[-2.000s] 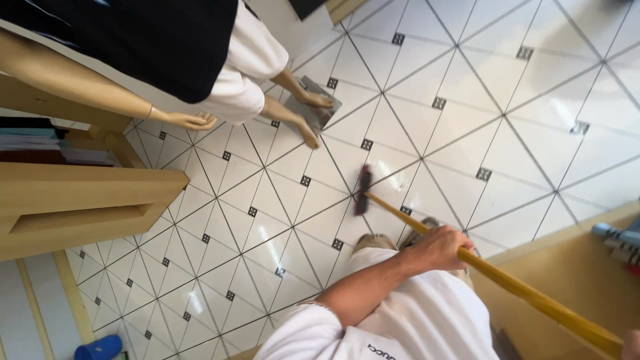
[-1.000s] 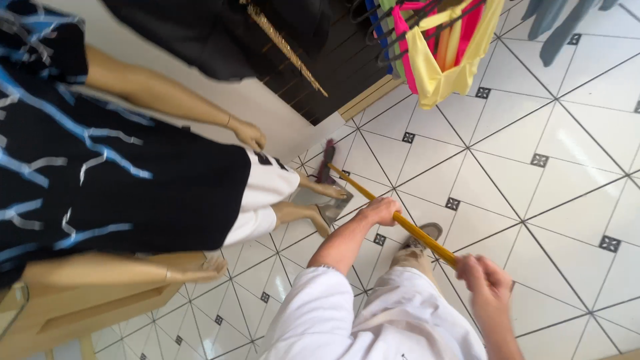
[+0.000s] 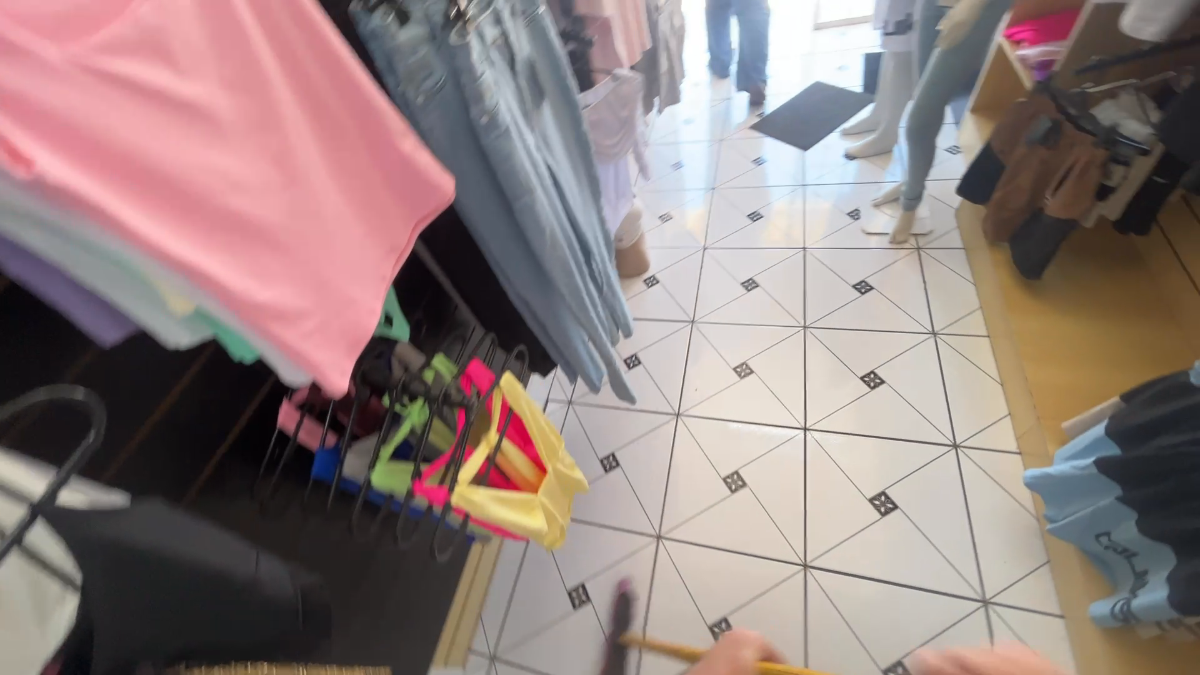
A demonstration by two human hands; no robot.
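At the bottom edge my left hand (image 3: 736, 652) is closed around the yellow handle (image 3: 670, 647) of a broom. The broom's dark head (image 3: 620, 623) is blurred and lies low over the white tiled floor (image 3: 759, 525), left of that hand. My right hand (image 3: 984, 660) shows only as a blurred strip at the bottom right; its fingers and grip are cut off by the frame. Close to the broom head, up and to the left, a yellow garment (image 3: 534, 478) hangs with other bright ones on black hangers.
Pink tops (image 3: 234, 159) and blue jeans (image 3: 506, 187) hang on the left. Mannequin legs (image 3: 923, 122) stand by the right-hand wooden shelving (image 3: 1078, 328), which holds clothes. A dark mat (image 3: 812, 114) lies farther up the aisle, near a person's legs (image 3: 738, 42).
The view has swung up and along the aisle. The clothed mannequin and its feet, near the broom head a second ago, are out of view. Both hands now show only at the bottom edge.
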